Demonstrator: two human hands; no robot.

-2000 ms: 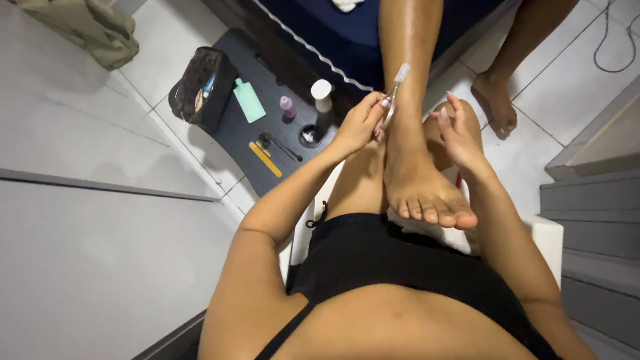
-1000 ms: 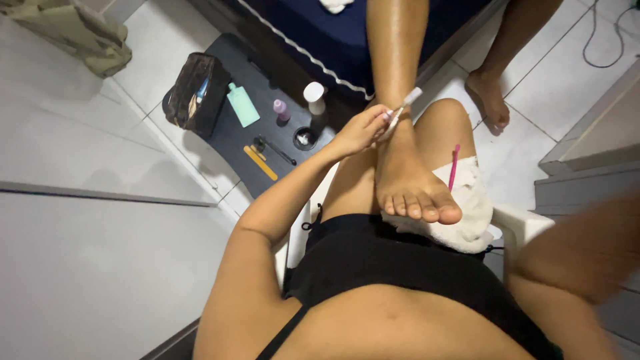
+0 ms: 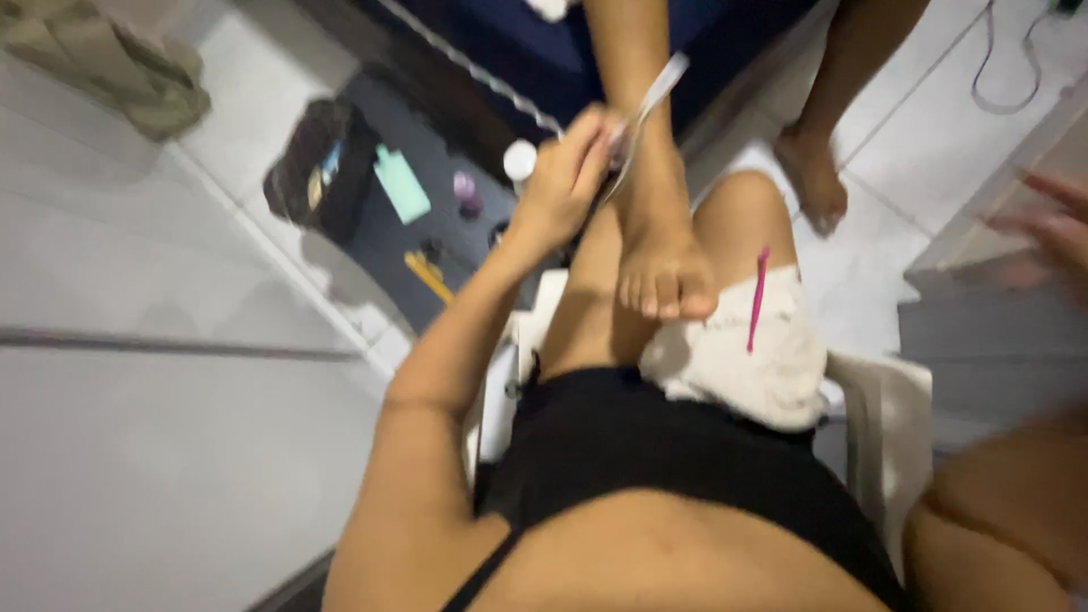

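My left hand (image 3: 569, 174) is closed on a slim tool with a whitish, blurred end (image 3: 661, 89), beside another person's ankle; the tool's kind cannot be told. That person's bare foot (image 3: 667, 272) rests over my lap. A white cloth (image 3: 739, 357) lies on my thigh, and on it a thin pink stick-shaped tool (image 3: 758, 302). At the right edge my right hand (image 3: 1045, 217) is raised away from the foot, blurred and partly out of view, its fingers apart and nothing visible in them.
A dark tray (image 3: 382, 255) at left bears a mint-green bottle (image 3: 402, 184), a small purple bottle (image 3: 466, 193), a white-capped container (image 3: 520, 160), a yellow file-like stick (image 3: 429, 276) and a dark pouch (image 3: 314, 170). The person's other foot (image 3: 816, 183) stands on the tiles; a cable (image 3: 1007, 106) lies beyond.
My right hand was beside the ankle two seconds ago and is now far to the right, uncovering the cloth and pink tool. My left hand stays by the ankle with its tool.
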